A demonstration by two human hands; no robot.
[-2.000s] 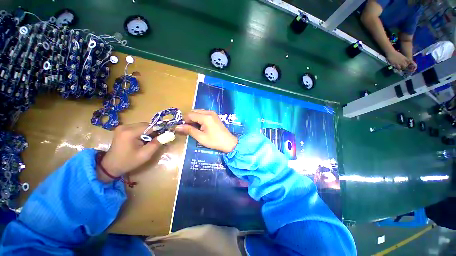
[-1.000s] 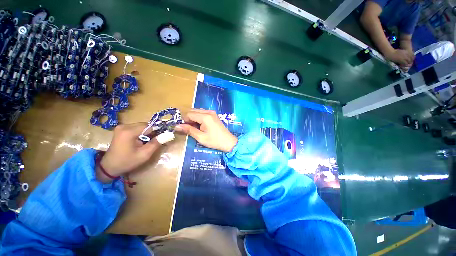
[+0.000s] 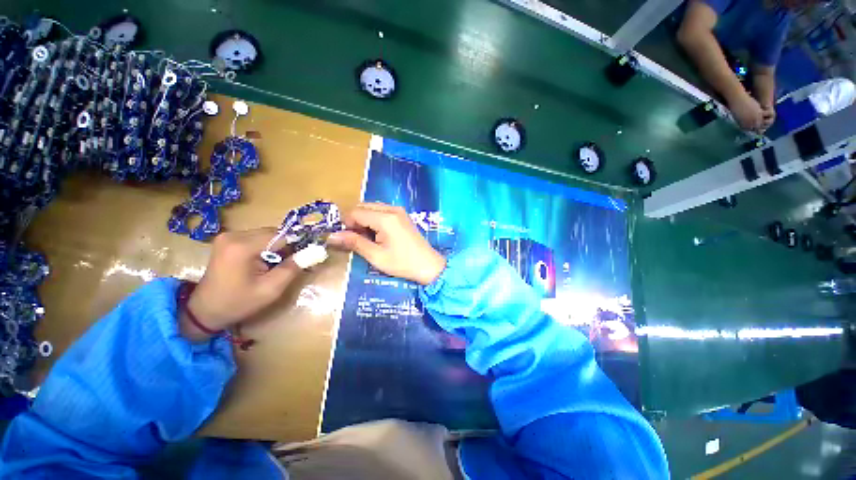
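My left hand (image 3: 246, 281) holds a small bunch of blue ring circuit boards (image 3: 310, 221) with thin white wires, over the tan board. A white finger cot (image 3: 311, 255) covers a left fingertip. A white end disc (image 3: 271, 256) hangs by a wire at the left side of the held boards. My right hand (image 3: 389, 246) pinches the right side of the same boards with thumb and forefinger; its fingertips are partly hidden. A board strip (image 3: 214, 189) of joined blue rings lies on the tan board (image 3: 272, 150), left of the hands.
A large pile of wired boards (image 3: 103, 112) covers the left side. The dark blue poster sheet (image 3: 488, 244) lies under my right forearm. Beyond is the green conveyor belt (image 3: 441, 56) with several round black units (image 3: 377, 79). A white metal rail (image 3: 732, 173) and another person's hands (image 3: 754, 114) are at upper right.
The round black units on the belt have moved to the right. My hands and the held boards have stayed almost in place.
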